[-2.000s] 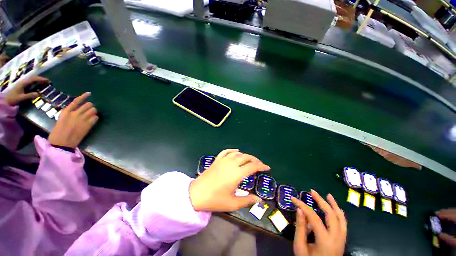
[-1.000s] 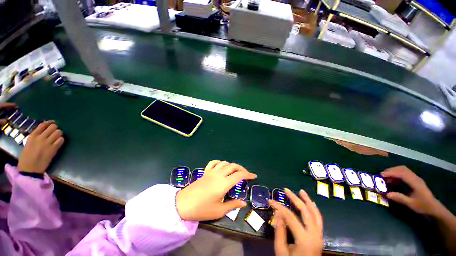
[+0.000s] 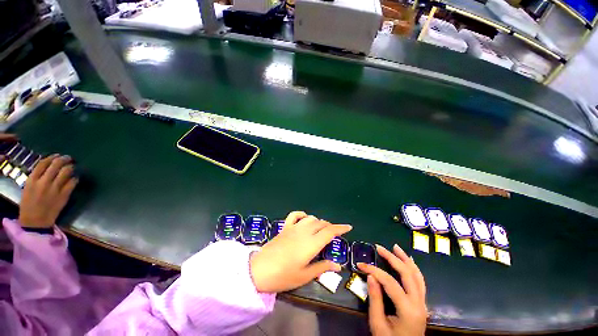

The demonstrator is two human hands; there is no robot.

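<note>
Several watch display modules lie in a row on the bench's near edge. The two leftmost, such as this display module, show lit menu rows. My left hand lies over the middle of the row, thumb and index finger around a lit module. My right hand has its fingertips at the rightmost module, whose screen is mostly dark. White batteries with yellow edges, such as this battery, hang below. Whether either hand grips its module firmly is unclear.
Several white-screen modules with yellow-edged batteries stand in a row at the right. A smartphone lies behind my hands. A metal divider strip runs along the bench to a grey post. A neighbour's hand touches modules at the left.
Both my hands have moved rightward along the row, uncovering lit modules at its left end. The other person's hand at the right has placed a fifth white-screen module and left view.
</note>
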